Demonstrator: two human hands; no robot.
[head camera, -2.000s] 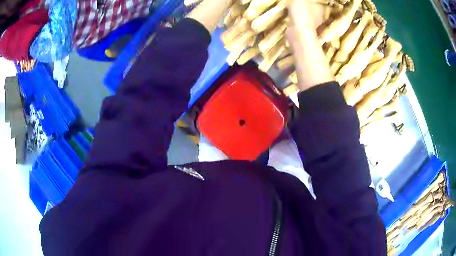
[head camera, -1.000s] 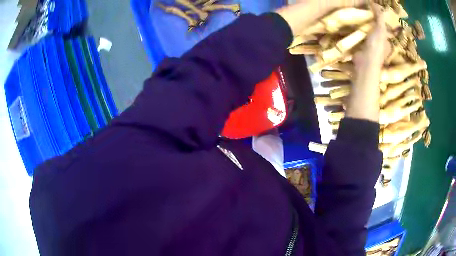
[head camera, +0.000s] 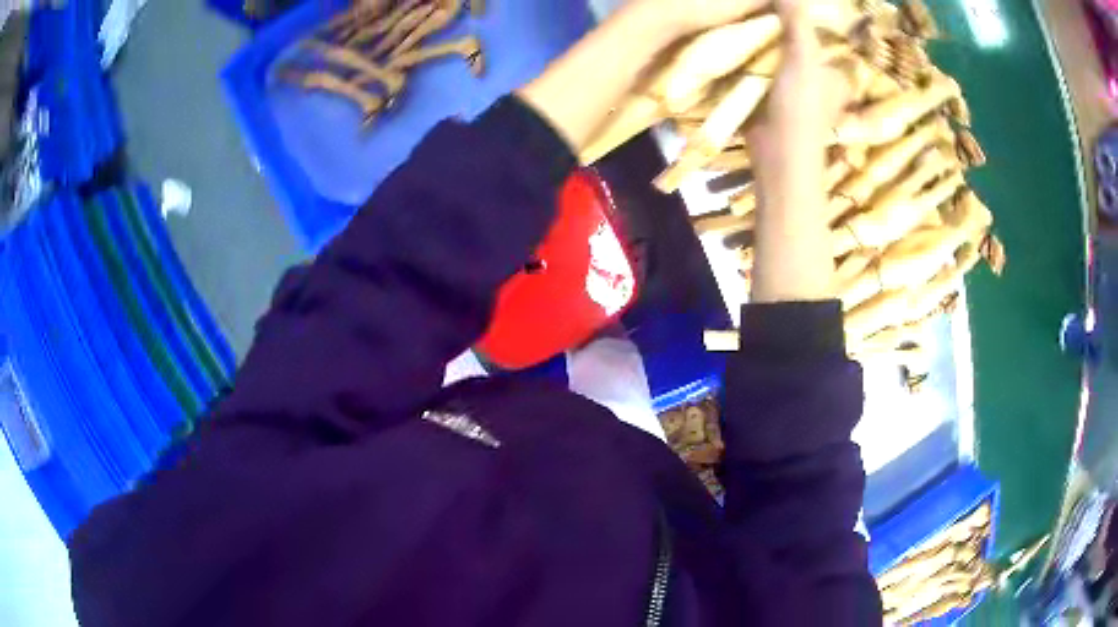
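Note:
Tan carved wooden leg pieces (head camera: 907, 202) lie in a thick heap on the pale bench (head camera: 913, 410), at upper right. My left hand (head camera: 717, 10) is at the top edge, partly cut off, over pieces on the heap's near side. My right hand (head camera: 797, 61) is beside it, blurred, reaching across the heap. Two pieces (head camera: 726, 123) lie between my forearms, slanting off the heap. The fingers are too blurred to show whether they grip. A blue tray (head camera: 288, 184) at upper left holds a few leg pieces (head camera: 380, 55).
A red stool (head camera: 558, 288) stands between tray and bench. Small brown oval pieces (head camera: 696, 431) lie in a blue tray below the bench. Another blue tray (head camera: 932, 527) at lower right holds leg pieces. Stacked blue totes (head camera: 110, 331) stand at left. A green surface (head camera: 1024, 245) runs beyond the bench.
The view has swung from two seconds ago, bringing the blue tray with leg pieces into view at upper left. Both hands remain at the heap, close together near the top edge.

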